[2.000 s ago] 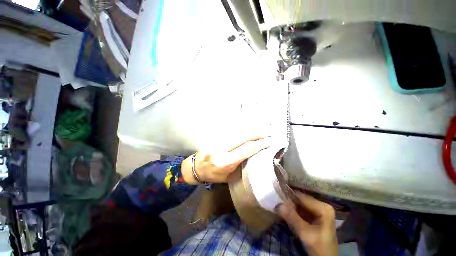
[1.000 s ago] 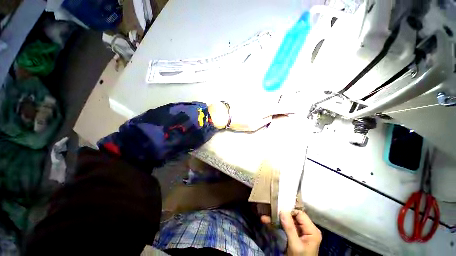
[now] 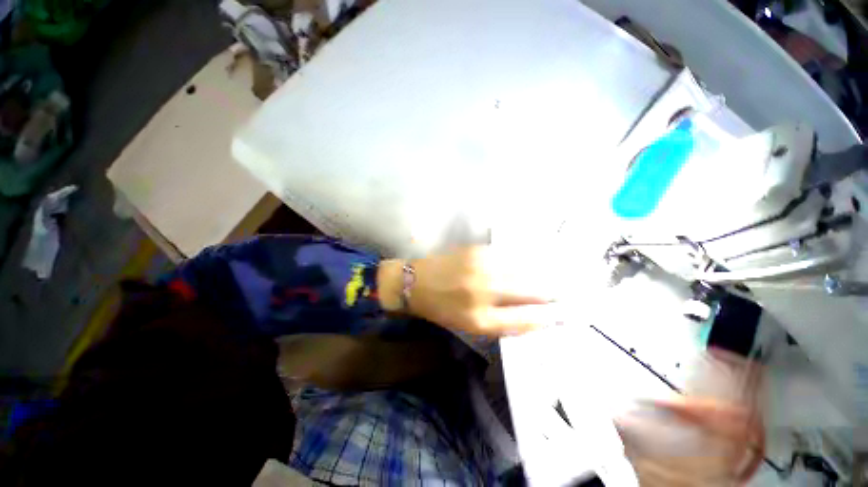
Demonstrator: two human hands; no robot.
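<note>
The sewing machine [image 3: 761, 190] stands at the right, its presser foot and needle area [image 3: 623, 257] beside the bright glare. My left hand [image 3: 457, 290] lies flat at the front of the table, fingers pointing toward the needle area; glare hides what is under its fingertips. A white piece with a dark slit [image 3: 541, 404] lies between my hands at the table's front. My right hand [image 3: 695, 428] is strongly blurred at the lower right, beside the white piece and below the phone. I cannot tell if it holds anything.
The teal-edged phone [image 3: 733, 325] lies just above my right hand. A bright turquoise object [image 3: 655, 173] is beyond the needle area. The white machine table [image 3: 381, 124] has a worn front edge. A tan board [image 3: 200, 152] is at the left, with scraps [image 3: 46, 228] on the floor.
The view has turned, and the machine sits further right. My right hand has moved up and right from the table's front edge. The tan piece and red-handled scissors no longer show.
</note>
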